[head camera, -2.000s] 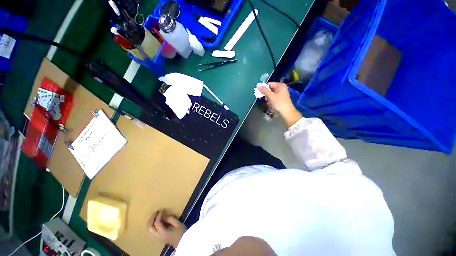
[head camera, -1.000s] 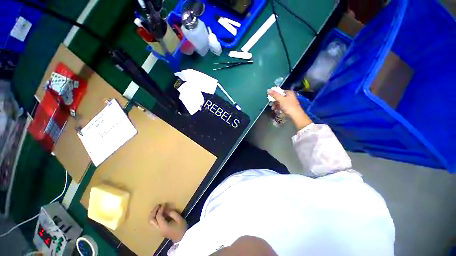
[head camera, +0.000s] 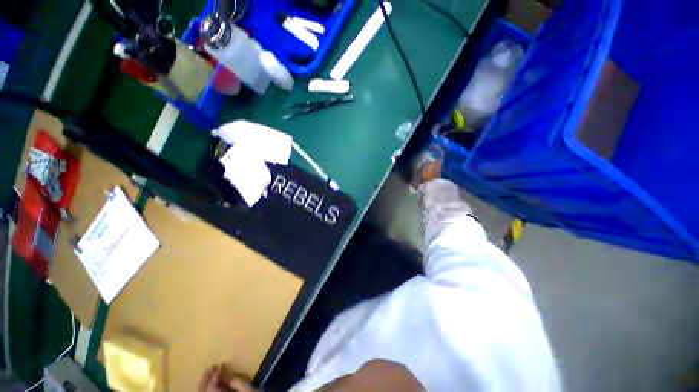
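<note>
My right hand (head camera: 430, 171) is small and blurred, just off the bench edge beside the blue bins. A clear shiny thing is at its fingers; I cannot tell whether the hand holds it. A small white bit (head camera: 396, 155) lies at the bench edge near that hand. My left hand (head camera: 219, 380) is cut off by the bottom edge of the picture, with only some fingers showing over the tan cardboard board (head camera: 214, 279). The pale yellow foam block (head camera: 133, 363) sits on the board, left of that hand.
White wipes (head camera: 249, 157) and a thin white stick (head camera: 315, 166) lie by the black mat (head camera: 306, 230). Dark tweezers (head camera: 318, 106), a blue tray (head camera: 337, 34) and a whitish bottle (head camera: 234, 57) are further back. A big blue bin (head camera: 536, 161) stands beside the bench; a clipboard sheet (head camera: 117, 245) lies left.
My right hand has moved down off the bench edge, and the white piece no longer shows in its fingers. The view has shifted, so my left hand is now mostly out of the picture.
</note>
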